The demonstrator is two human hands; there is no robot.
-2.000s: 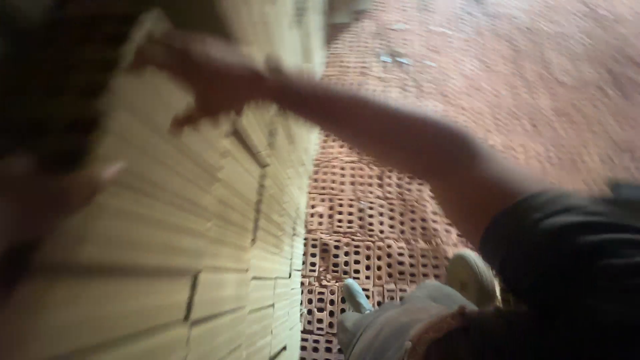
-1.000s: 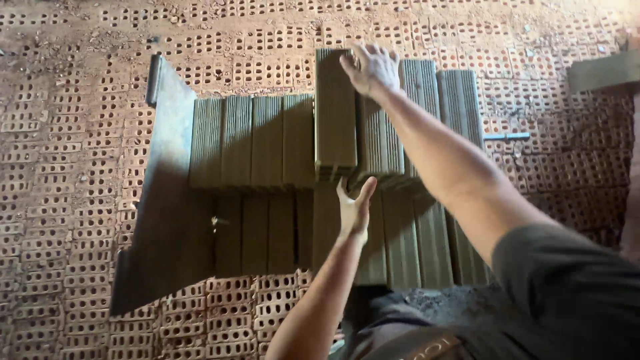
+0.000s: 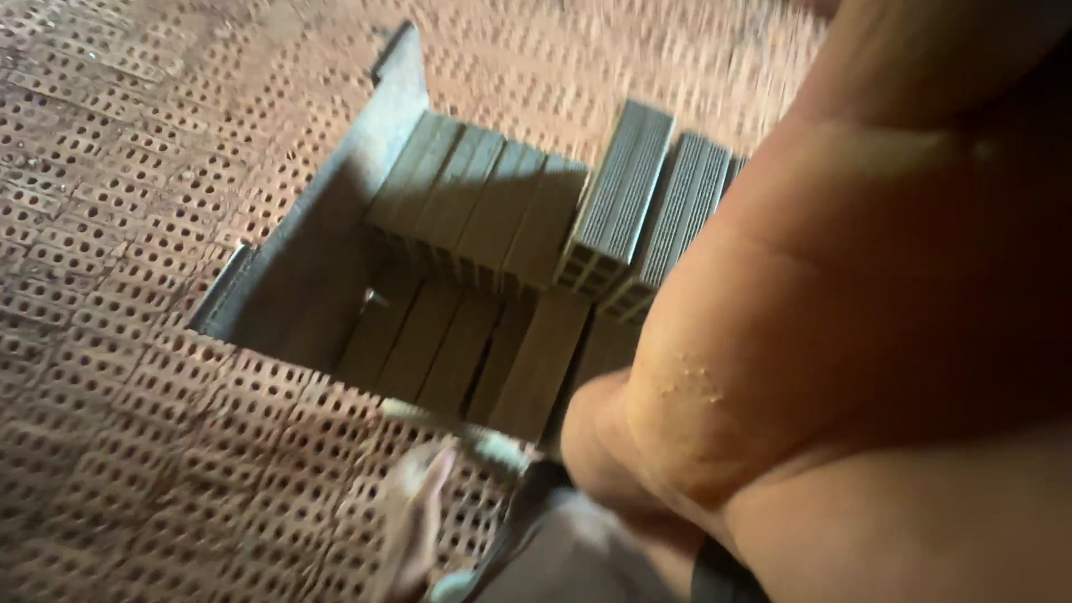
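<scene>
Neither of my hands can be made out. A bare arm, very close to the camera, fills the right side and covers part of the hollow clay blocks. Ridged blocks (image 3: 624, 188) stand beside a row of smoother-looking blocks (image 3: 477, 197), with their cell openings toward me. A lower row of blocks (image 3: 431, 335) lies in shadow in front. At the left end of the rows stands an upright metal plate (image 3: 314, 251) with bent edges. Which hand the near arm belongs to is not plain.
Perforated bricks (image 3: 159, 469) pave the floor around the stack. Near the bottom lie blurred pale shapes, perhaps feet in footwear, close to the lower blocks. Grey clothing (image 3: 578, 544) shows at the bottom edge.
One second ago both hands were at a ridged block on the stack; now they are out of sight. The near arm covers the right side, and the view has tilted and moved closer.
</scene>
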